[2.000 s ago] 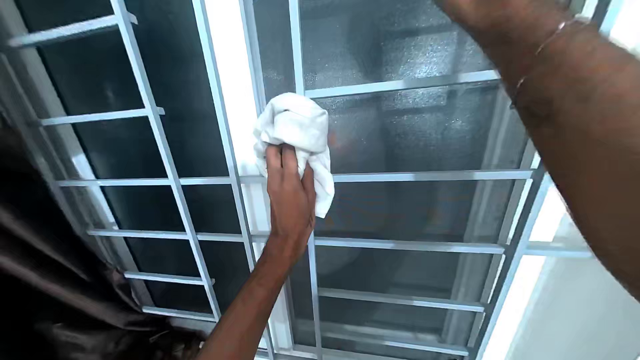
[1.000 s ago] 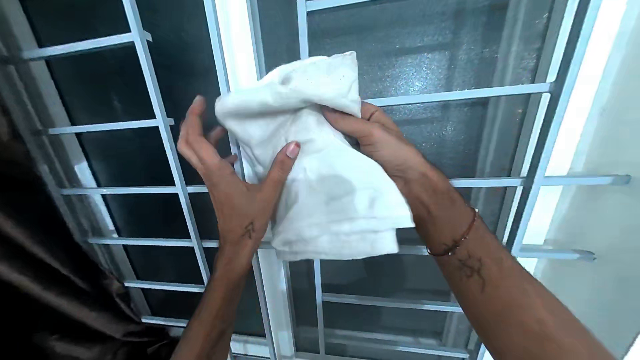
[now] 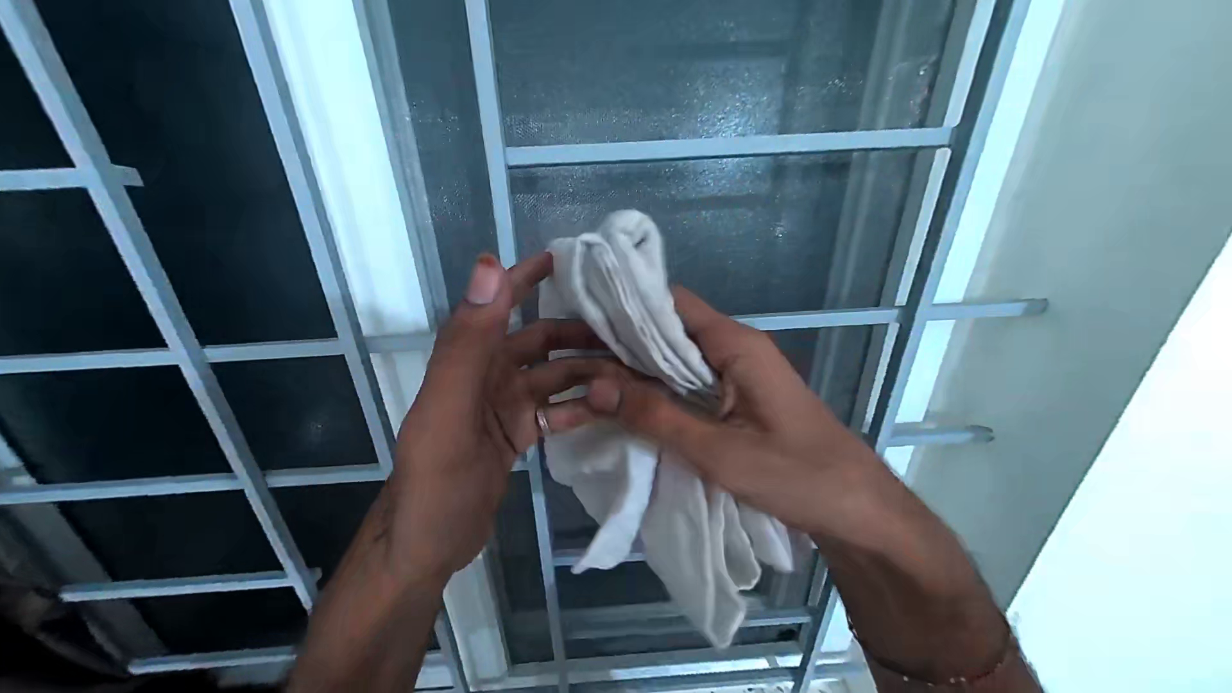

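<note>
A white cloth (image 3: 626, 298) is bunched and folded between my two hands in front of a barred window. My right hand (image 3: 751, 423) grips its middle, the thumb pointing left, and loose ends hang below. My left hand (image 3: 481, 404), with a ring on one finger, is at the cloth's left side; its thumb stands up apart and its fingers reach behind or against the folds. How firmly those fingers hold the cloth is hidden.
A pale metal window grille (image 3: 731, 149) spans the view in front of dark glass panes (image 3: 635, 87). Bar ends (image 3: 991, 309) stick out at the right near a pale wall (image 3: 1107, 192). Dark fabric lies at the lower left.
Two seconds ago my left hand held the bunched cloth at the grille, my right arm raised. Then the cloth was spread between both hands; now it is gathered into folds in my right hand.
</note>
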